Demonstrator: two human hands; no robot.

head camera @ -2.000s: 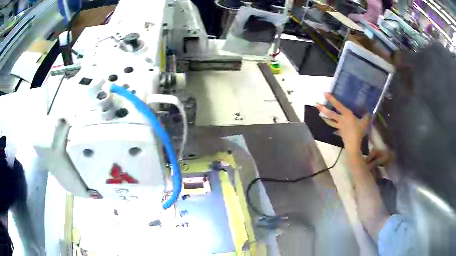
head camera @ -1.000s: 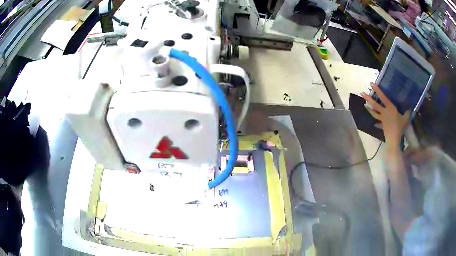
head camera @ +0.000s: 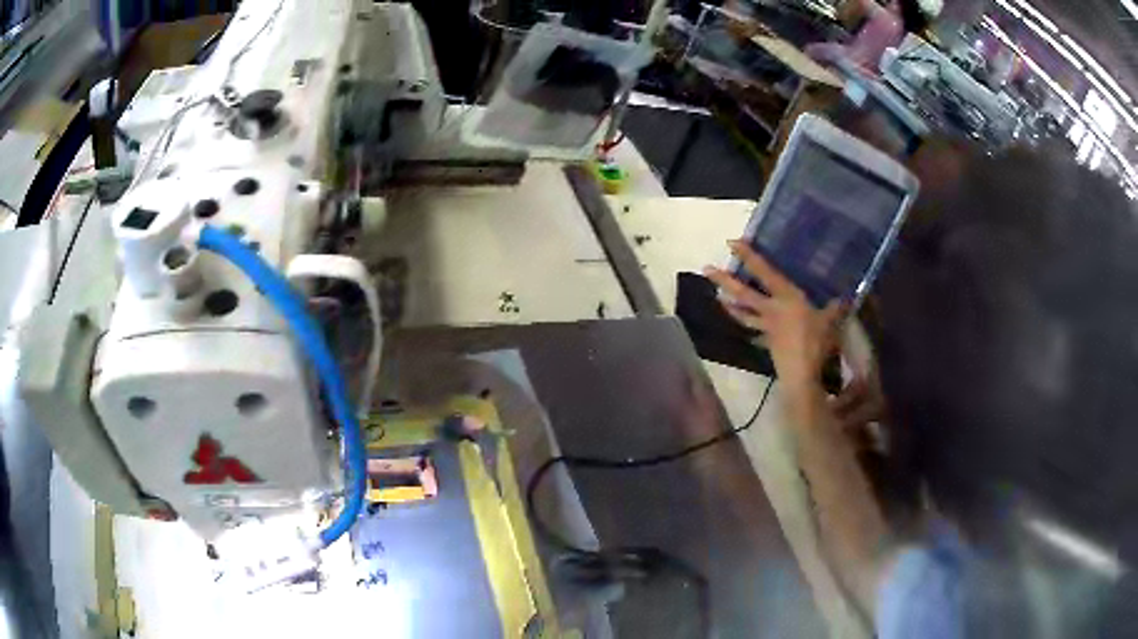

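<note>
The white sewing machine head [head camera: 206, 412] with a red three-diamond logo stands at the left. A blue air hose [head camera: 312, 356] curves down its right side. Below it lies the pale template [head camera: 431, 580], edged with yellow tape [head camera: 499, 537], with a small pink-framed insert [head camera: 402, 479] at its upper part. Bright light washes out the area under the head, so the needle cannot be made out. Neither of my hands can be seen in the picture.
Another person's hand [head camera: 786, 312] holds the white-framed control panel [head camera: 830, 219] at the right; dark hair and a blue sleeve fill the right side. A black cable [head camera: 649, 459] with a dark connector lies on the grey metal plate [head camera: 612, 387]. Shelves stand behind.
The view swung right and then back left, shifting the whole scene. The dark heap at the left edge has gone out of view. The other person's head now covers more of the right side.
</note>
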